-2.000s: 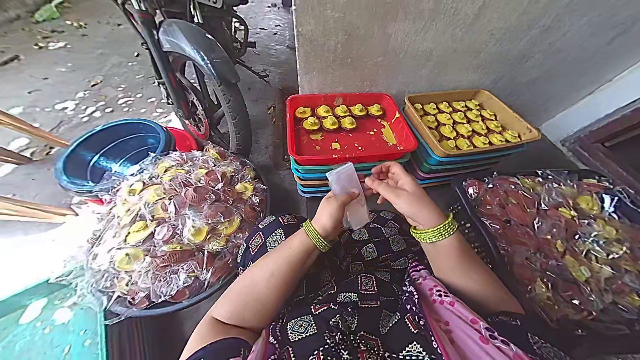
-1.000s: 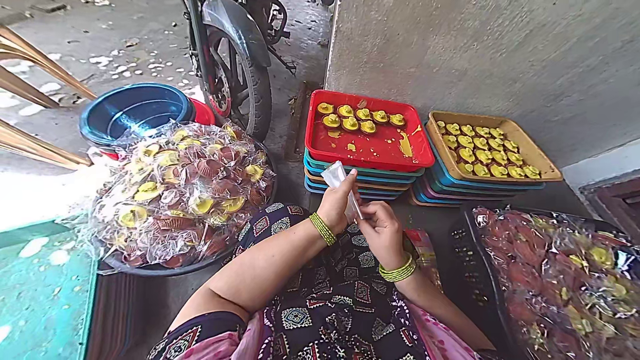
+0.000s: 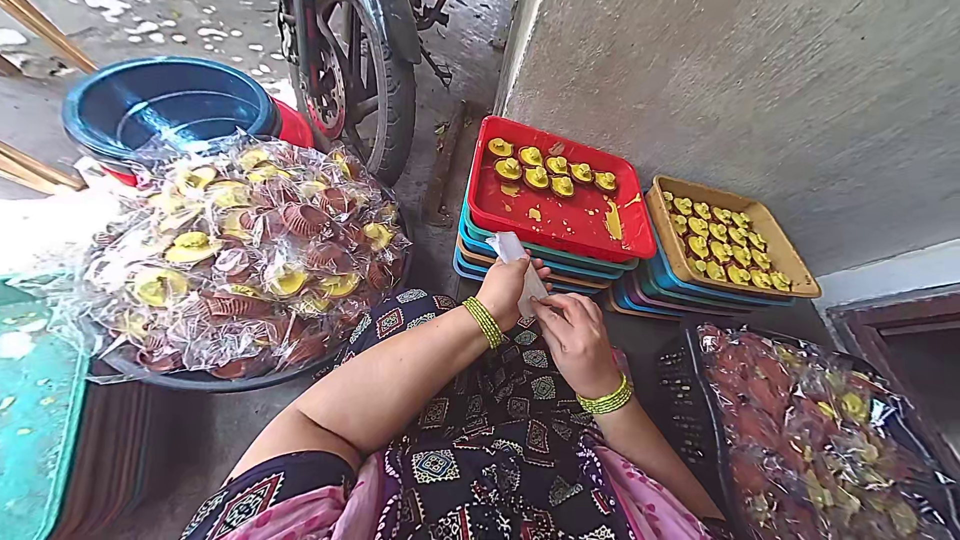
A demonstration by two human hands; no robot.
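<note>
My left hand (image 3: 510,289) grips a narrow bundle of clear plastic bags (image 3: 520,262) above my lap. The fingertips of my right hand (image 3: 577,337) pinch the lower end of the bundle. Beyond my hands, yellow-topped brown cup-shaped pieces (image 3: 536,176) sit in rows in a red plastic tray (image 3: 555,217) on a stack of trays. More yellow-topped pieces (image 3: 718,231) fill a tan tray (image 3: 780,210) to its right. At my left, a round tub (image 3: 217,384) is heaped with bagged brown and yellow pieces (image 3: 304,221).
A black crate (image 3: 705,405) of bagged pieces stands at the right. A dark blue tub (image 3: 169,64) is behind the heap, near a motorcycle wheel (image 3: 394,105). A turquoise tray (image 3: 37,420) tops a stack at the left edge. A grey wall (image 3: 720,97) rises behind the trays.
The bundle was more upright two seconds ago, with my right hand a little apart from it; my right fingers now touch its lower end. The view has shifted.
</note>
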